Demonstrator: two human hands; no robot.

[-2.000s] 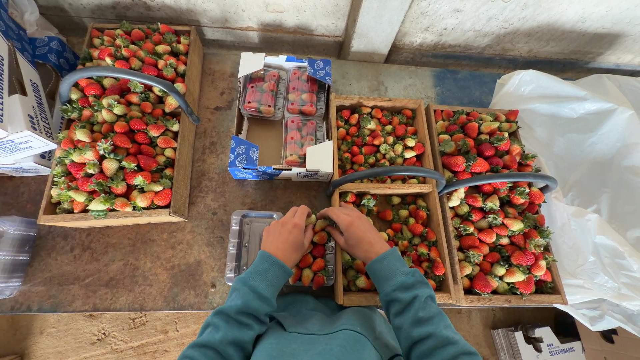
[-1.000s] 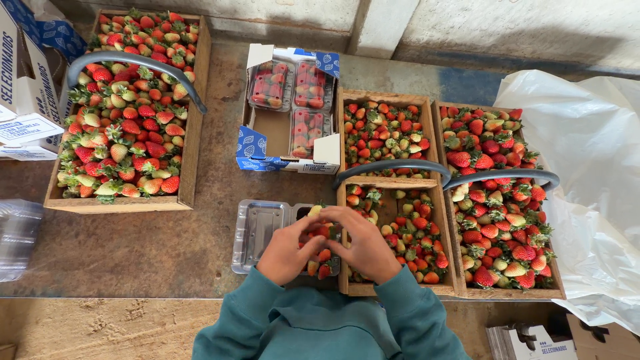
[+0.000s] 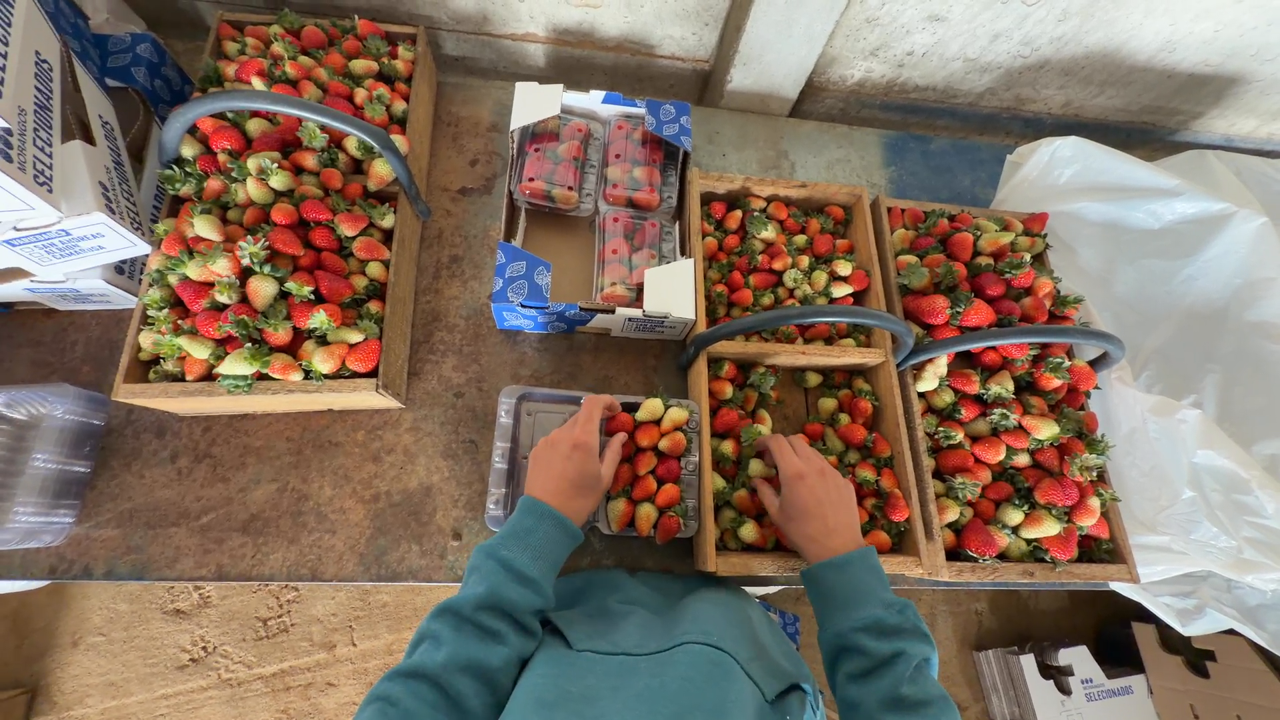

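A clear plastic clamshell punnet (image 3: 508, 460) lies unfolded on the table, its right half filled with rows of strawberries (image 3: 645, 466). My left hand (image 3: 575, 462) rests at the left side of those berries, thumb and fingertips touching the strawberry at the upper left corner. Inside the front compartment of the middle wooden crate (image 3: 704, 450), my right hand (image 3: 808, 495) reaches among loose strawberries with bent fingers. Whether its fingertips pinch a berry is hidden. Part of the crate's wooden bottom shows just above that hand.
Behind the punnet stands an open cardboard tray (image 3: 560, 245) with several filled punnets. Wooden crates of strawberries with arched handles stand left (image 3: 395, 330) and right (image 3: 1035, 570). Stacked empty clamshells (image 3: 45, 465) and cardboard boxes (image 3: 75, 180) are at far left, white plastic sheeting (image 3: 1190, 350) at right.
My right hand has moved right, from over the punnet into the middle crate. My left hand has moved left, uncovering the rows of strawberries.
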